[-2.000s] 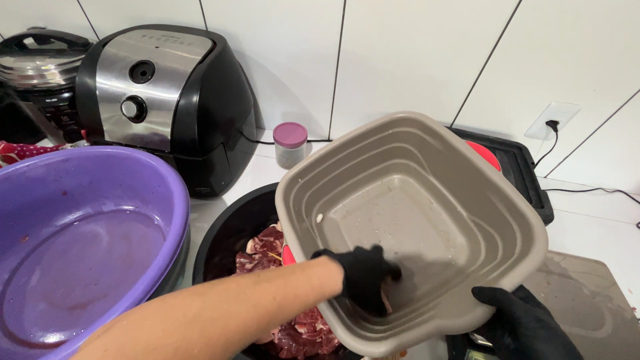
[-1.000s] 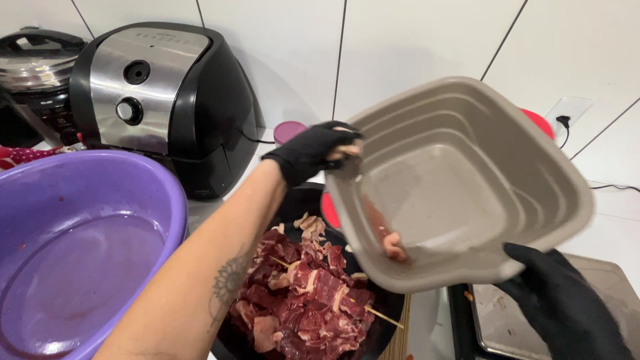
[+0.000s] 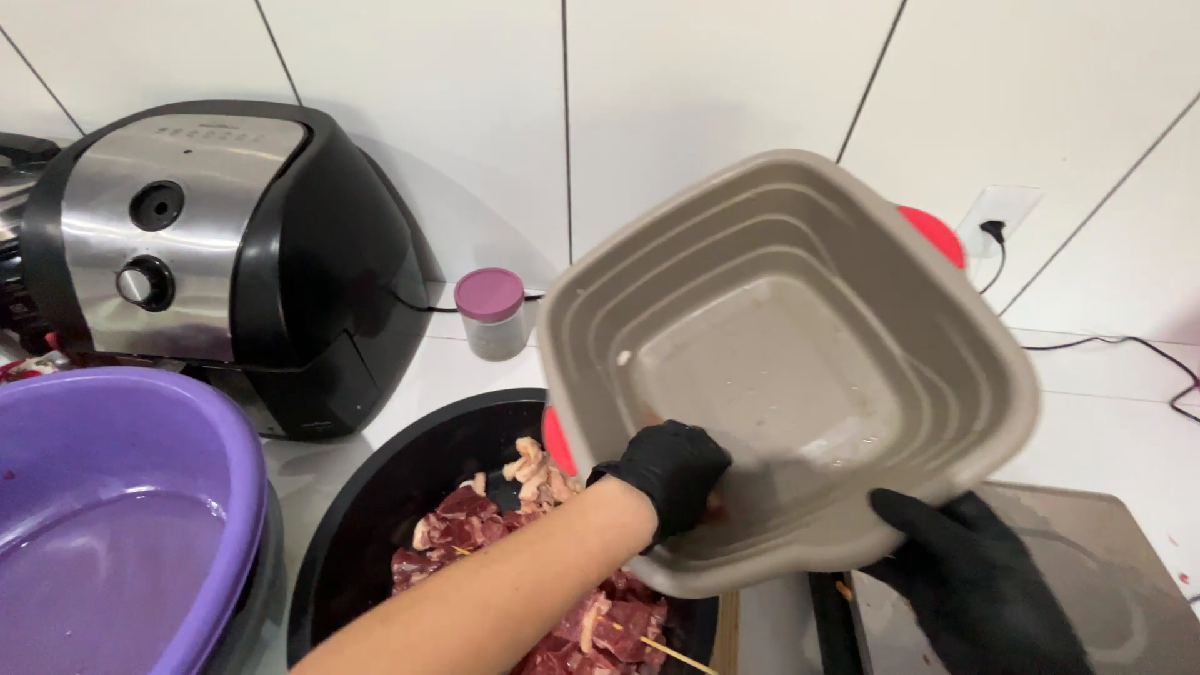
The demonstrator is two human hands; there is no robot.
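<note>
A greyish-beige plastic basin (image 3: 769, 366) with red handles is tilted over the right side of a round black pan (image 3: 347, 525). My right hand (image 3: 975, 562), in a black glove, grips its lower right rim. Inside the basin, against its lower left part, is my left hand (image 3: 670, 478), also gloved in black, its fingers curled; a bit of meat seems to show beside them, though the fingertips are hidden. Raw red meat pieces (image 3: 600, 628), some on wooden skewers (image 3: 670, 652), lie in the pan below my left forearm, with pale fatty strips (image 3: 534, 473) near the far side.
A purple tub (image 3: 234, 487) stands at the left, and an air fryer (image 3: 216, 262) behind it. A jar with a pink lid (image 3: 489, 300) is by the tiled wall. At the right are a greyish board (image 3: 1078, 534), an outlet with a plug (image 3: 998, 225) and a black cord (image 3: 1106, 339).
My left hand has moved from above the pan, by the basin's left rim, into the basin. The pale strips lay in the pan one second ago too. My right hand still holds the rim.
</note>
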